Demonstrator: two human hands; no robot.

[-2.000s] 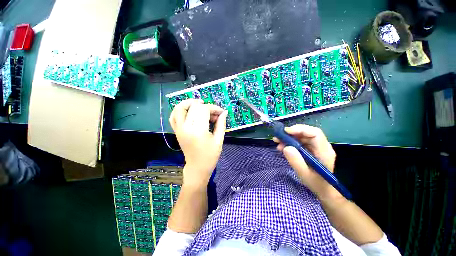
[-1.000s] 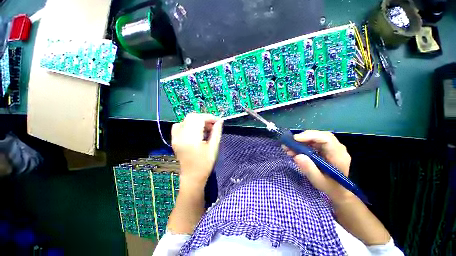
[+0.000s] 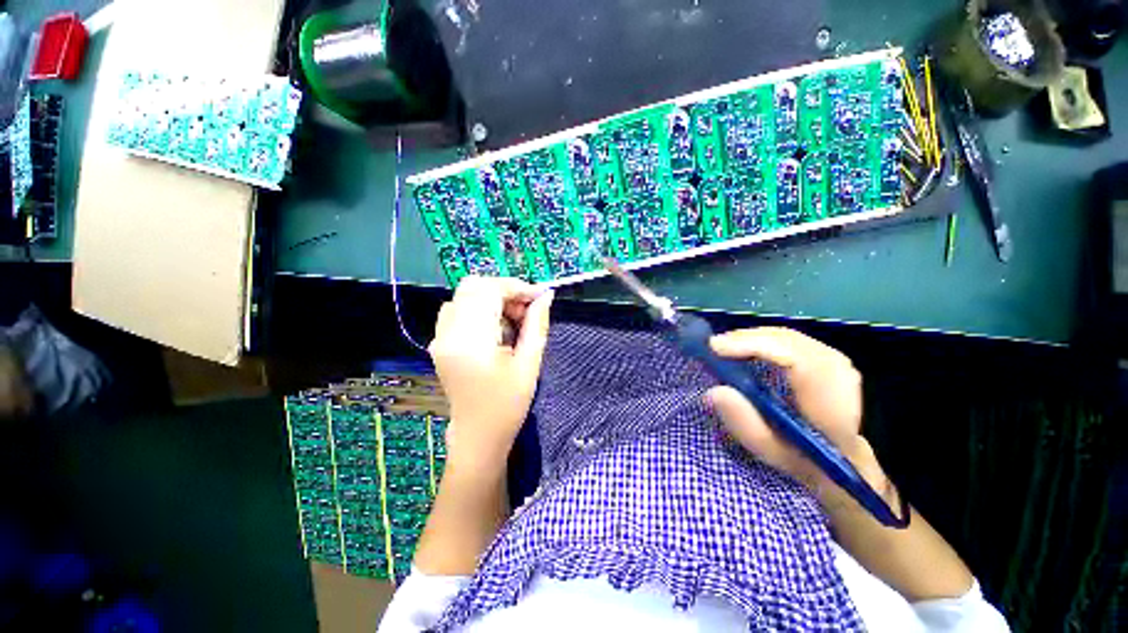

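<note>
A long green PCB panel (image 3: pixel 680 173) with pale edge rails lies slanted at the bench's front. My right hand (image 3: pixel 804 390) holds the dark blue soldering iron (image 3: pixel 792 427); its metal tip is at the panel's lower edge, left of the middle. Contact is not clear. My left hand (image 3: pixel 489 346) is at the panel's lower left edge, thumb and forefinger pinched on the thin solder wire (image 3: pixel 396 247), which loops from the solder reel (image 3: pixel 353 56). The wire's end at the fingertips is too small to see clearly.
A black plate (image 3: pixel 619 50) lies behind the panel. Thin yellow rods (image 3: pixel 919 118), a slim dark tool (image 3: pixel 983 186), a dross pot (image 3: pixel 1008 50) and a sponge (image 3: pixel 1074 101) are right. A pale green panel (image 3: pixel 204 124) lies on cardboard (image 3: pixel 161 247) at left. Stacked panels (image 3: pixel 359 482) stand below the bench edge.
The left hand has moved down from over the panel to its lower edge. The iron tip shifted left slightly within the last second. The bench view has shifted.
</note>
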